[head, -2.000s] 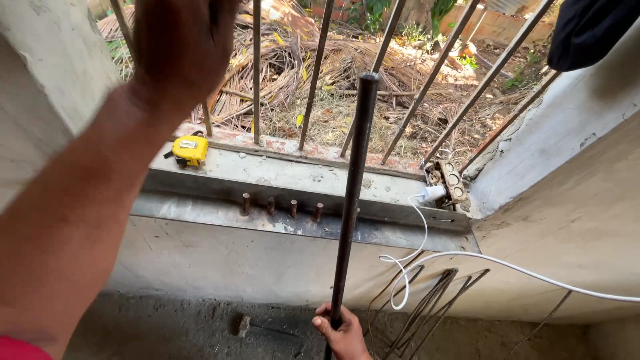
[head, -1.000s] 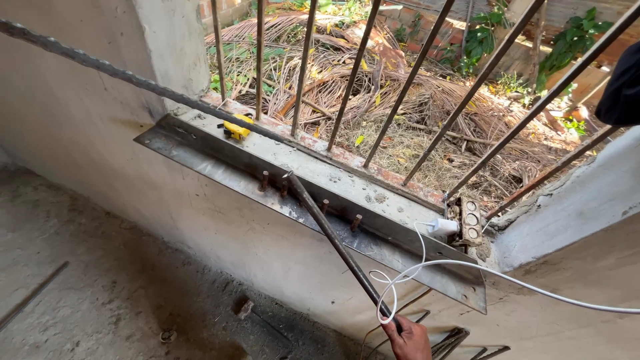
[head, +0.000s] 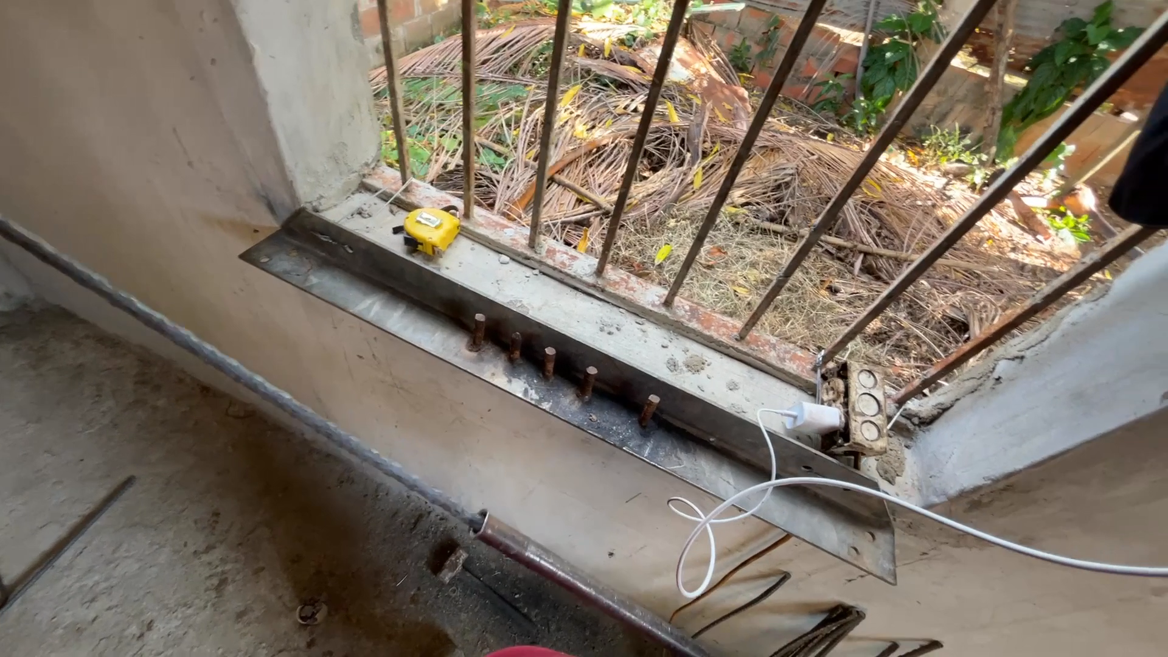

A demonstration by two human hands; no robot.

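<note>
Neither of my hands shows in the head view now. A ribbed steel rebar (head: 228,365) slants down from the left edge, and its lower end sits in the mouth of a dark steel pipe (head: 584,577), which runs out of the bottom edge. Above them, a steel angle bar (head: 383,315) lies along the window ledge, with several short rusty steel pegs (head: 549,362) standing upright on its flat face. A yellow tape measure (head: 432,230) rests on the concrete sill, near the left end.
Metal window bars (head: 643,137) rise behind the sill. At the right, a white charger (head: 814,418) sits in a socket box (head: 865,406), its white cable (head: 958,525) looping over the angle bar. Bent steel rods (head: 821,630) lie at bottom right; a thin rod (head: 68,543) is on the floor.
The hand that held the pipe has gone out of view. The pipe has moved down from the pegs, and the rebar's end is now in its mouth.
</note>
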